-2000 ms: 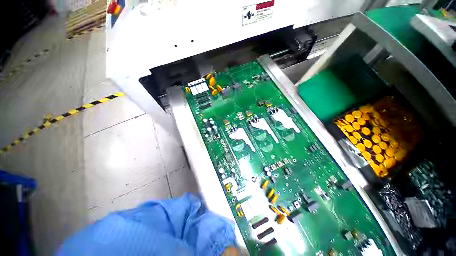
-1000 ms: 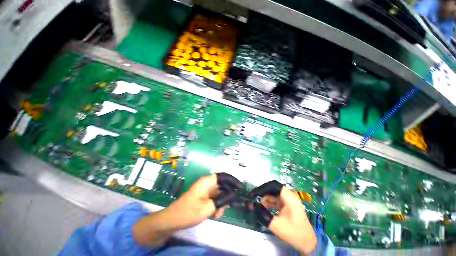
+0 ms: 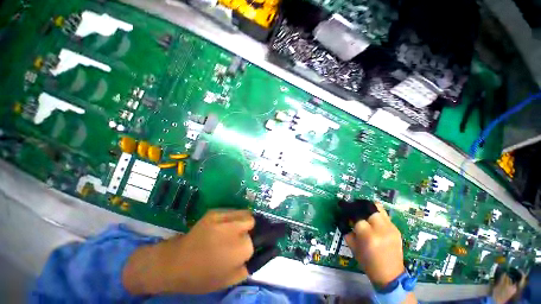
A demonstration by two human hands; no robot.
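Large green circuit boards [image 3: 222,178] lie end to end on the conveyor in front of me, with white shapes, orange discs and white blocks on them. My left hand [image 3: 204,249], with black finger cots, is over the front edge of the boards at lower centre, fingers bent. My right hand [image 3: 374,240], also with black finger cots, is over the boards further right, fingers curled down. Whether either hand holds a small part cannot be told; the fingertips are dark and blurred.
Silvery rails [image 3: 204,29] run behind and in front of the boards. Behind are bins of orange discs [image 3: 255,12] and silvery parts [image 3: 317,56], with white labels. Dark pliers [image 3: 474,107] lie on green mat. A blue cord [image 3: 495,122] hangs at right. Another person's hand [image 3: 504,288] shows lower right.
The view has turned from the white machine to the boards and moved closer. My two hands, near each other one second ago, are now further apart.
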